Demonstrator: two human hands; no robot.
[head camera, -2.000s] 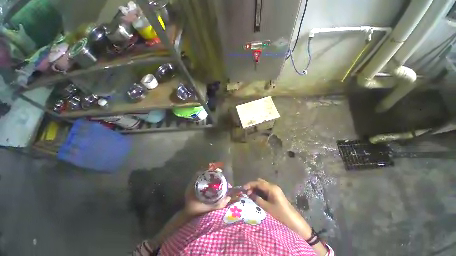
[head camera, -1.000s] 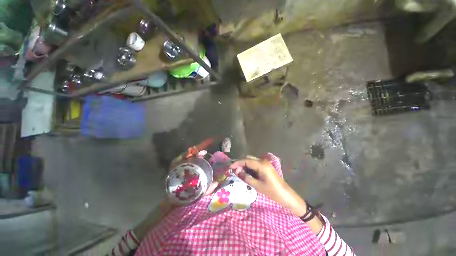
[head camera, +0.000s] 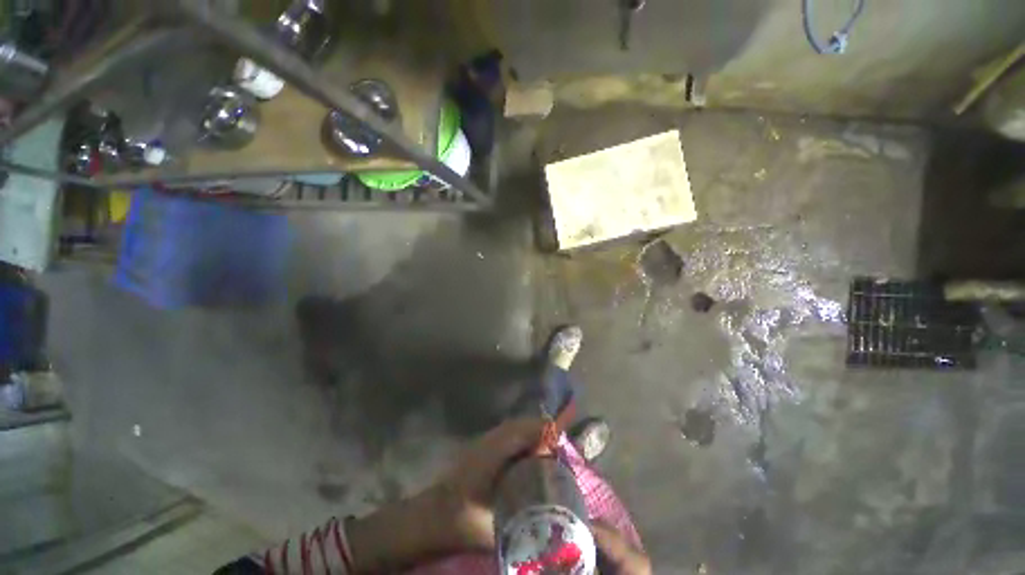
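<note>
A flask (head camera: 545, 541) with a shiny steel end and a red pattern is low in the picture, its end turned up towards me. My left hand (head camera: 478, 489) comes in from the left and is closed around its side. An orange-red strap (head camera: 549, 437) shows at the flask's far end. Part of my right hand (head camera: 620, 553) shows close against the flask's right side, blurred and cut off by the bottom edge; I cannot tell its grip. The pink checked apron (head camera: 601, 494) shows behind the flask.
A low stool with a pale top (head camera: 622, 191) stands ahead on wet concrete. A floor drain grate (head camera: 910, 323) is at the right. A metal shelf (head camera: 304, 135) with steel vessels is at the upper left, a blue crate (head camera: 202, 249) below it. My shoes (head camera: 565, 345) show beyond the flask.
The view has tilted further down. The flask and my left hand have moved right and lower in the picture. My right hand has moved from the apron front to beside the flask.
</note>
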